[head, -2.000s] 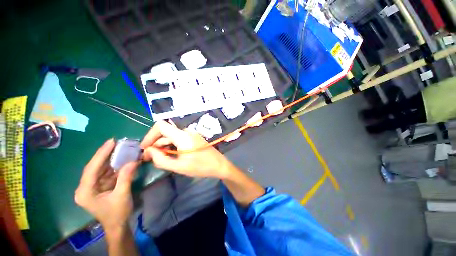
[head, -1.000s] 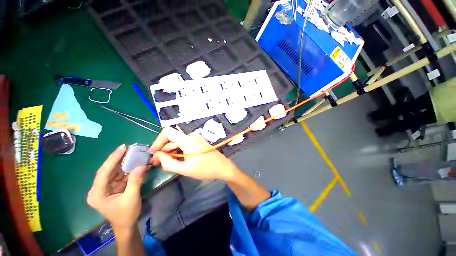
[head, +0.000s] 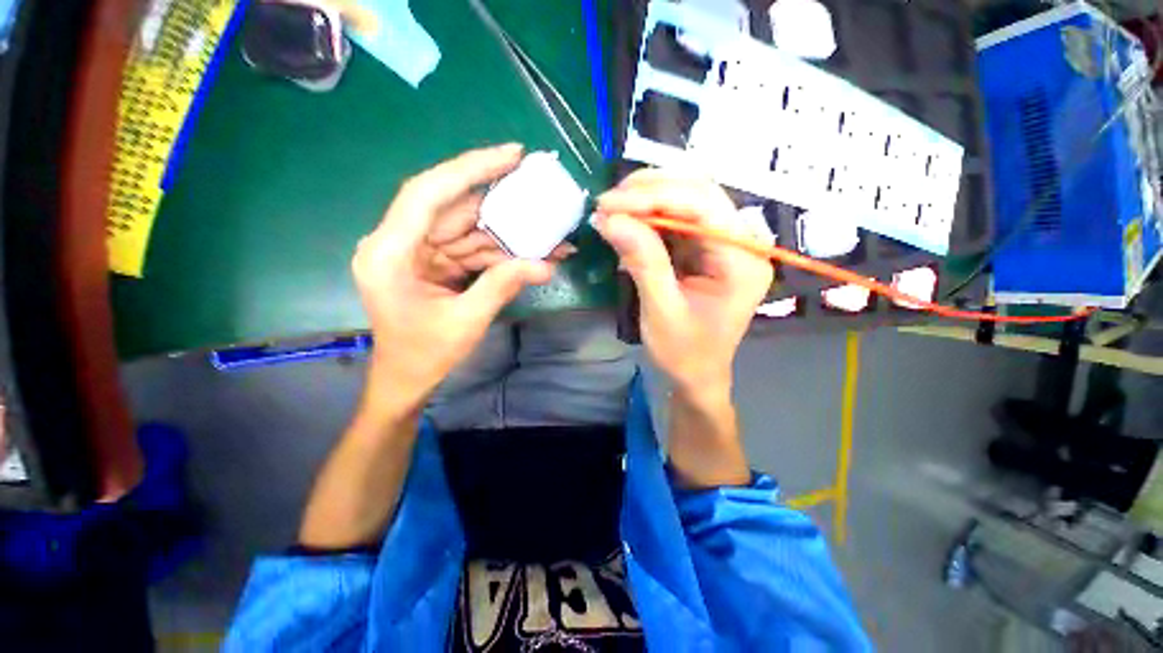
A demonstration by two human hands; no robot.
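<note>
My left hand (head: 427,262) holds a watch case (head: 533,207) by its edges between fingers and thumb, its flat whitish face towards me. My right hand (head: 689,255) pinches the end of a thin orange tube (head: 816,265) just right of the case. A small gap shows between the right fingertips and the case. The tube runs right to the blue machine (head: 1065,153). The right fingers hide the tube's tip.
Tweezers (head: 542,89) lie on the green mat. A white backing sheet (head: 816,128) lies over the black foam tray (head: 950,77) with whitish units. A dark watch unit (head: 293,41), pale-blue cloth (head: 398,41) and yellow strip (head: 160,140) are at upper left.
The camera view has turned and shifted. The right fingers and tube end have come away from the case edge. The case's face now looks more squarely at the camera, still in the left hand.
</note>
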